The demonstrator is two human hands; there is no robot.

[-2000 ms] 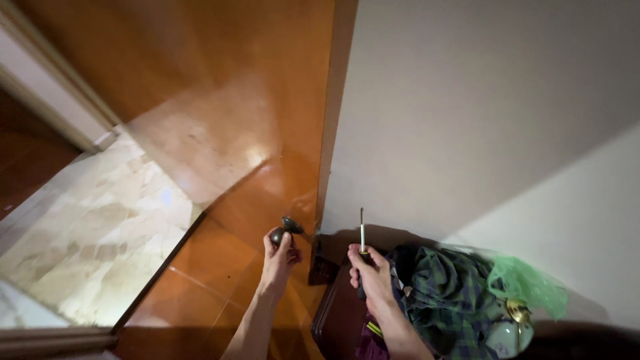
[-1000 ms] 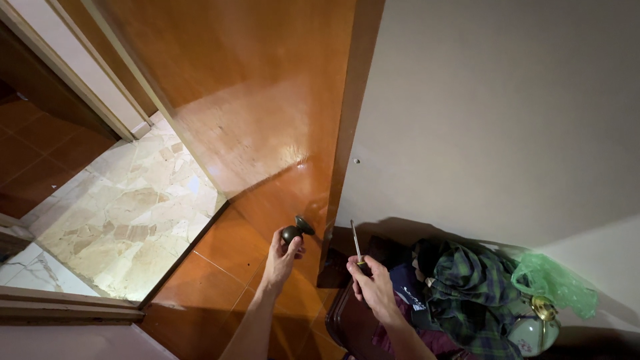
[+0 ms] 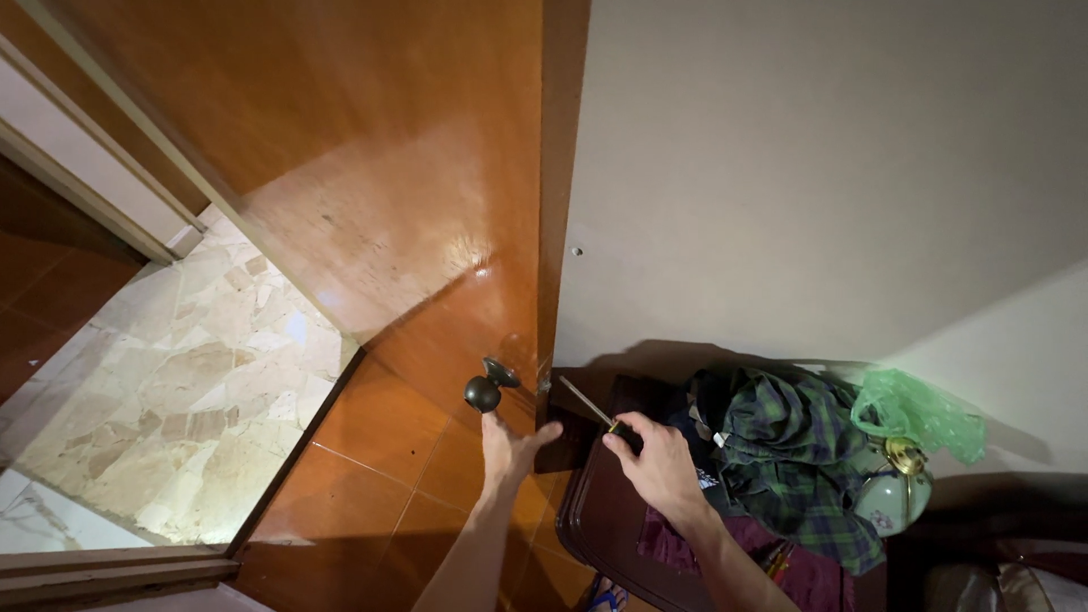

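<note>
A dark metal doorknob (image 3: 483,394) with a round rose (image 3: 501,372) sits on the orange-brown wooden door (image 3: 382,195), near its edge. Just below the knob is my left hand (image 3: 510,446), thumb spread toward the door's edge; its fingers are partly hidden, and whether they touch the knob cannot be told. A latch plate (image 3: 545,374) shows on the door edge. My right hand (image 3: 654,455) holds a screwdriver (image 3: 588,401) by its dark and yellow handle, the shaft slanting up and left, its tip close to the latch plate but apart from it.
On the right, a dark wooden table (image 3: 574,510) bears a green plaid cloth garment (image 3: 790,425), a green plastic bag (image 3: 922,408), a lamp with a floral globe (image 3: 892,501) and a maroon cloth (image 3: 816,578). Behind stands a pale wall (image 3: 807,170). A blue-strapped sandal (image 3: 608,595) lies on the tiled floor.
My left hand, which was around the knob, has moved below it with the thumb spread. The screwdriver, upright before, now tilts left toward the door edge.
</note>
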